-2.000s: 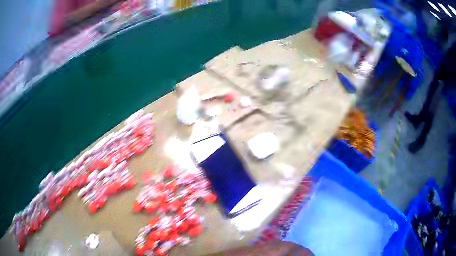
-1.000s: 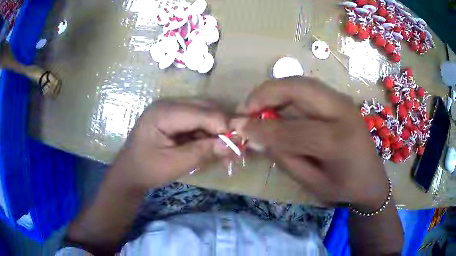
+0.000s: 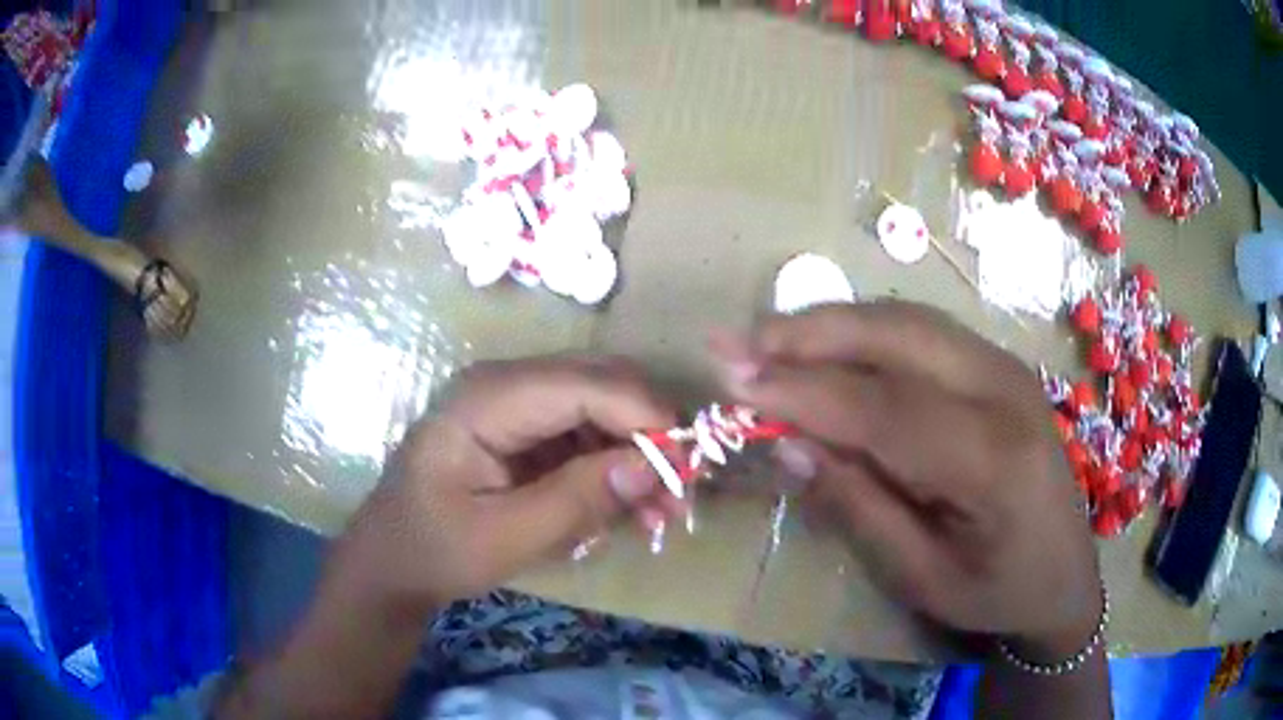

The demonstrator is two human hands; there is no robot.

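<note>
My left hand (image 3: 514,471) pinches a white disc (image 3: 660,464) by its edge between thumb and fingers. A red piece with pale, twisted trim (image 3: 715,433) extends from the disc towards my right hand (image 3: 915,450). My right fingers are around the red end of this piece, and the hand is slightly blurred. How the disc and the red piece are joined is too small to tell. A pile of white discs with red marks (image 3: 542,190) lies at the upper left. A heap of red balls with trim (image 3: 1134,394) lies at the right.
A plain white round (image 3: 813,283) lies beyond my right hand. A spotted disc (image 3: 902,232) lies by a thin stick (image 3: 954,259). Rows of ornaments (image 3: 1041,148) stand at the far right. A black phone (image 3: 1207,476) and small white case (image 3: 1262,508) lie right. Another person's foot (image 3: 166,298) shows left.
The view has swung from the table's far end to my hands, then tilted slightly. Since one second ago, my right hand has opened a little, and more of the red piece and trim shows.
</note>
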